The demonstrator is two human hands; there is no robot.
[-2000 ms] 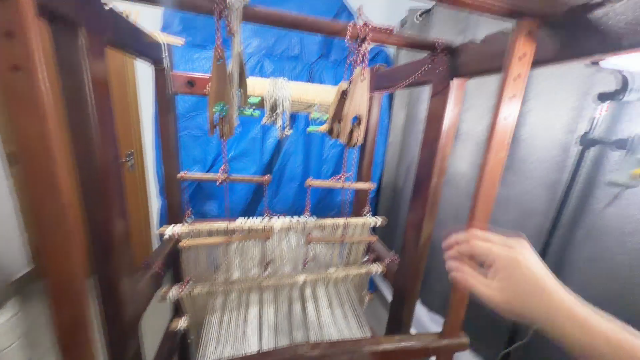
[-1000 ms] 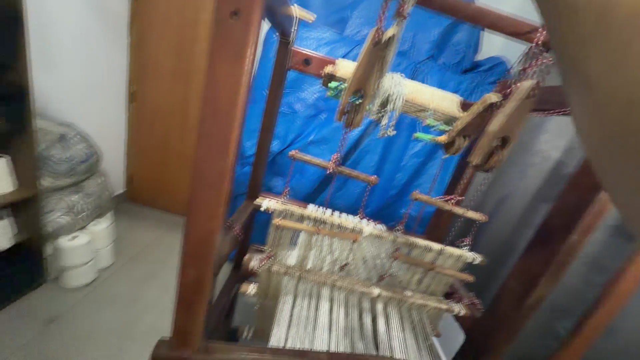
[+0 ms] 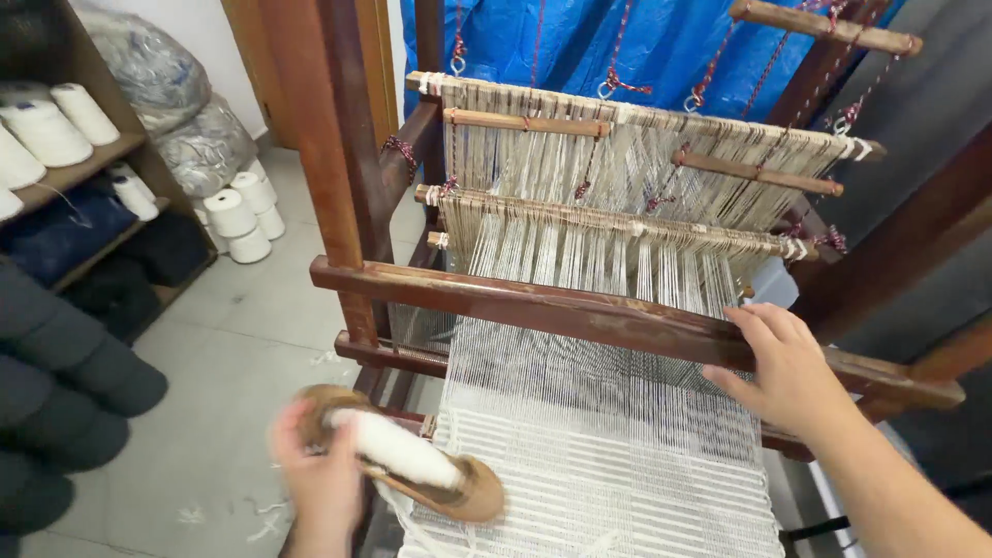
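My left hand (image 3: 322, 457), blurred, grips one end of a wooden boat shuttle (image 3: 474, 490) at the left edge of the cloth. A bobbin of white yarn (image 3: 399, 449) lies in the shuttle, and white yarn trails below it. The fingers of my right hand (image 3: 767, 360) rest over the right part of the loom's wooden beater beam (image 3: 542, 306). Striped white woven cloth (image 3: 573, 480) spreads below the beam, with unwoven warp threads (image 3: 535, 364) above it. Behind the beam, the heddle shafts (image 3: 635, 225) hang on cords.
The loom's wooden upright (image 3: 318, 155) stands at the left. Beyond it, yarn cones (image 3: 231, 213) stand on the floor beside plastic-wrapped bundles (image 3: 194, 139). A shelf (image 3: 85, 167) holds more cones, with dark rolls (image 3: 70, 372) below. A blue tarp (image 3: 573, 46) hangs behind.
The view has swung down to the cloth. My right hand was at the right upright two seconds ago and is now at the beater beam. My left hand has come into view with the shuttle.
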